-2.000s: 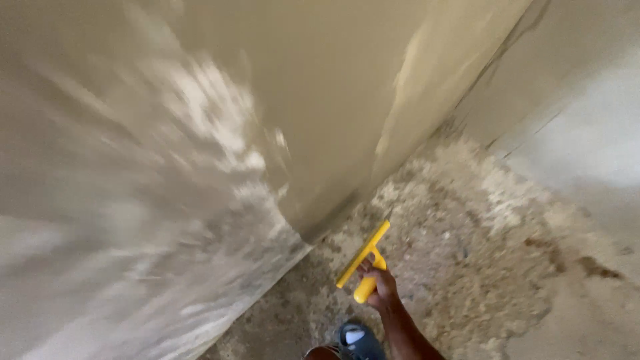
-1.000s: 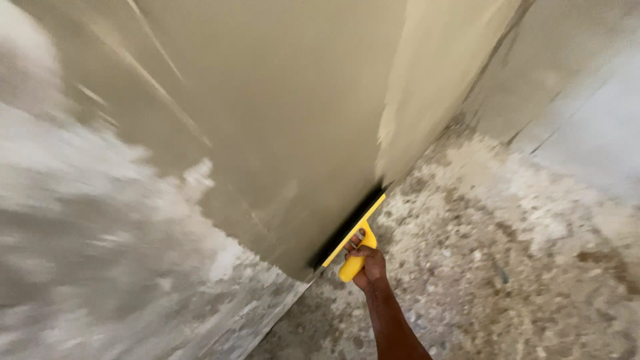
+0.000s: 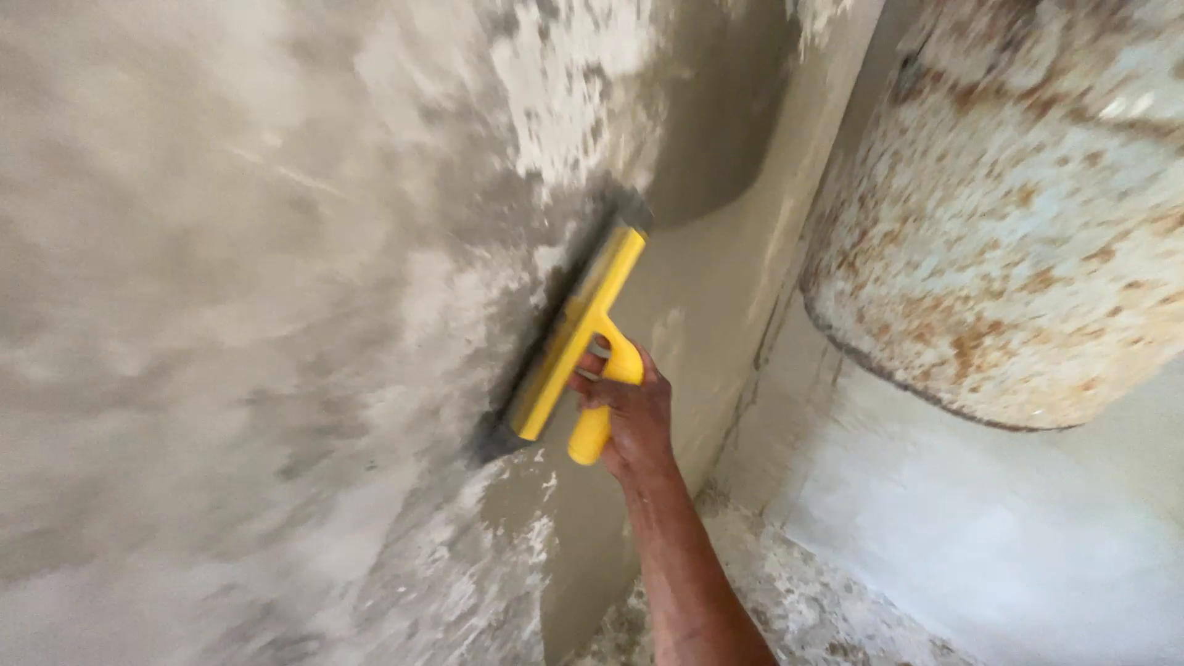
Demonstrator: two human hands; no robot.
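Note:
Near the middle of the view my right hand (image 3: 634,407) grips the yellow handle of a wide skimming blade (image 3: 583,333). Its dark blade edge lies slantwise at the surface of a plastered wall (image 3: 277,305), with some motion blur; firm contact cannot be told. To the right of the tool runs a band of smooth, greyish-green plaster (image 3: 694,268), darker and wet-looking toward the top. Patchy grey and white wall spreads to the left of the blade. My left hand is not in view.
A rounded, rust-stained pale object (image 3: 1017,240), perhaps a drum or tank, juts in at the upper right. Below it is a pale adjoining wall (image 3: 971,518). The wall corner runs down to a rough, stained floor (image 3: 814,601) at the bottom.
One second ago the blade was at the wall's foot by the floor; now my right hand holds it higher on the wall. The view has shifted strongly, bringing in the rust-stained object.

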